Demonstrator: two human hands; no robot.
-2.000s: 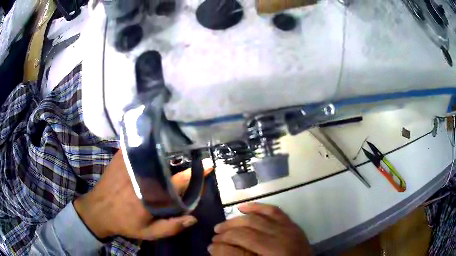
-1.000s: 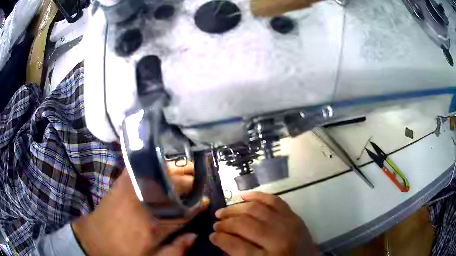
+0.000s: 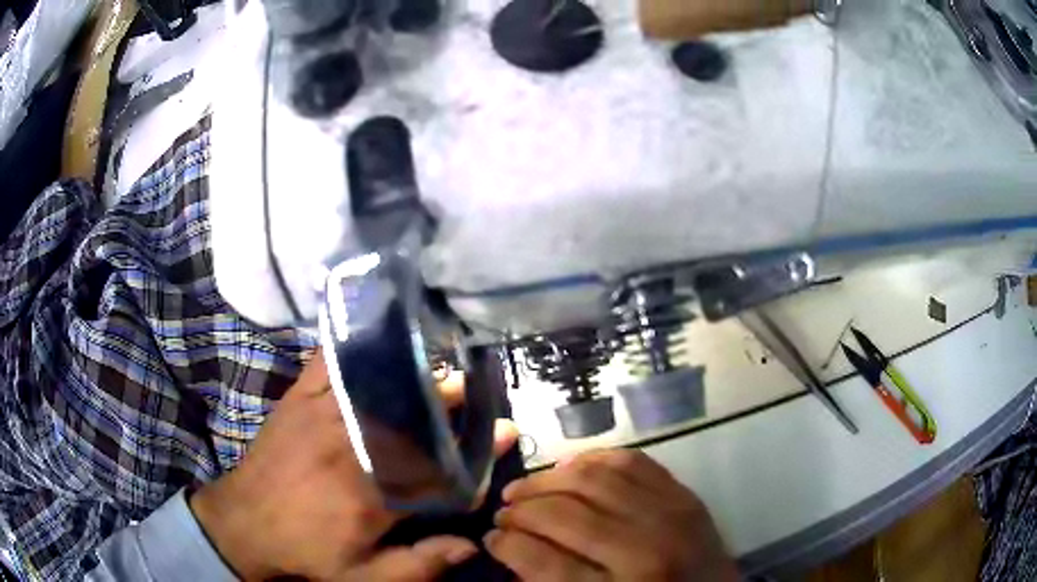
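Note:
The plain black fabric lies below the sewing machine head, partly hidden by both hands. My left hand lies on it beside the plaid fabric, with its fingertips partly behind the shiny curved metal guard. My right hand is bent over the right edge of the black fabric, its fingertips touching it. The needle and presser foot are mostly hidden behind the guard. I cannot tell whether the fingers pinch the fabric or only press it.
Tension springs with grey knobs hang right of the guard. Grey tweezers and snips with orange and yellow-green handles lie on the white table. A small dark square lies behind the snips. A cardboard box is below right.
My left hand has moved down along the black fabric compared with two seconds ago. My right hand stays at the fabric's edge. The machine has shifted slightly right in view.

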